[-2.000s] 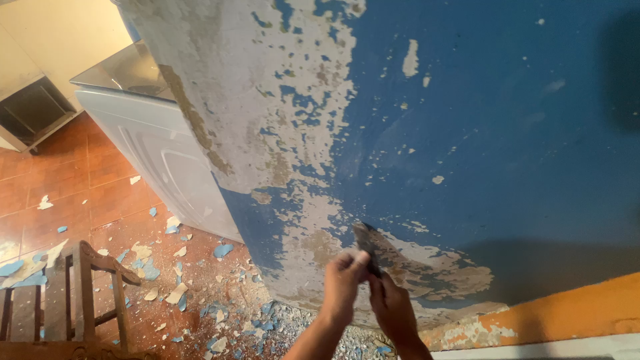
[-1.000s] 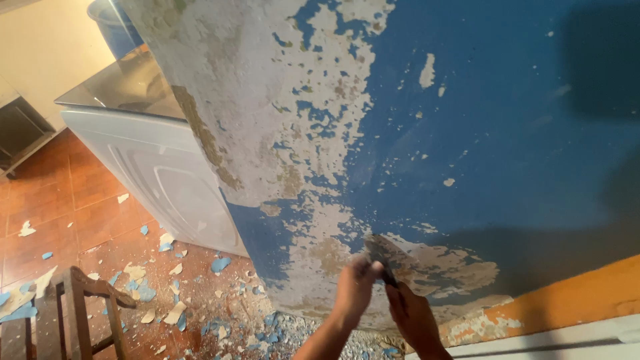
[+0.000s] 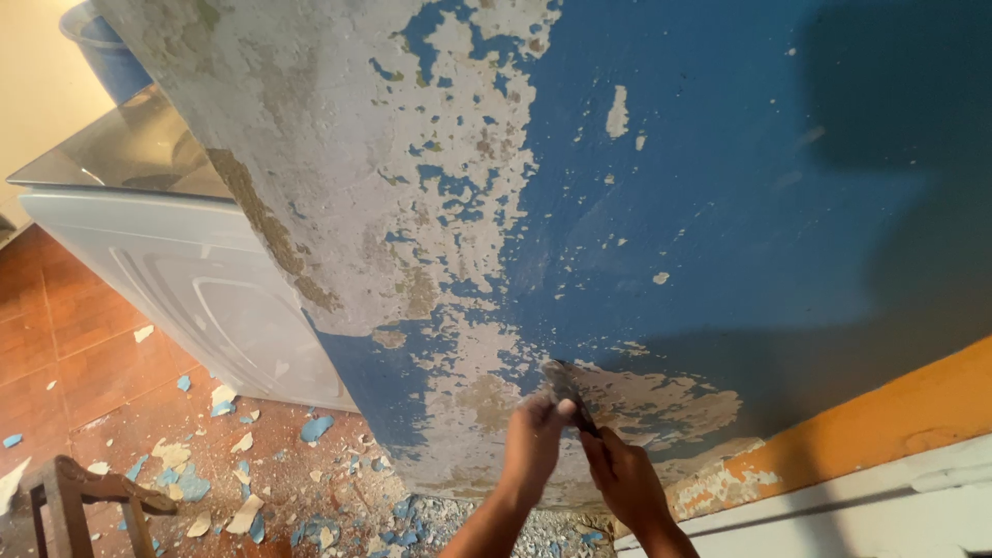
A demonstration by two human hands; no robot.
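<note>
A scraper with a dark handle (image 3: 583, 419) is pressed against the lower part of a wall with peeling blue paint (image 3: 697, 201). My right hand (image 3: 626, 474) is wrapped around its handle. Higher on the tool, my left hand (image 3: 538, 434) grips it near the blade, with the thumb on top. The blade meets the border between blue paint and a bare, pale patch (image 3: 659, 399). Left of the hands, a broad strip of wall shows whitish plaster (image 3: 341, 155) with blue specks.
A white appliance (image 3: 232, 310) with a glossy lid stands beyond the wall's left edge, a blue bucket (image 3: 116, 58) behind it. Paint flakes (image 3: 246, 513) litter the tiled floor (image 3: 101, 372). A wooden chair or stool (image 3: 63, 508) is at lower left. An orange band (image 3: 876, 418) borders the wall at right.
Both hands stay on the scraper near the same bare patch. The view has shifted, bringing more of the appliance and the bucket into sight.
</note>
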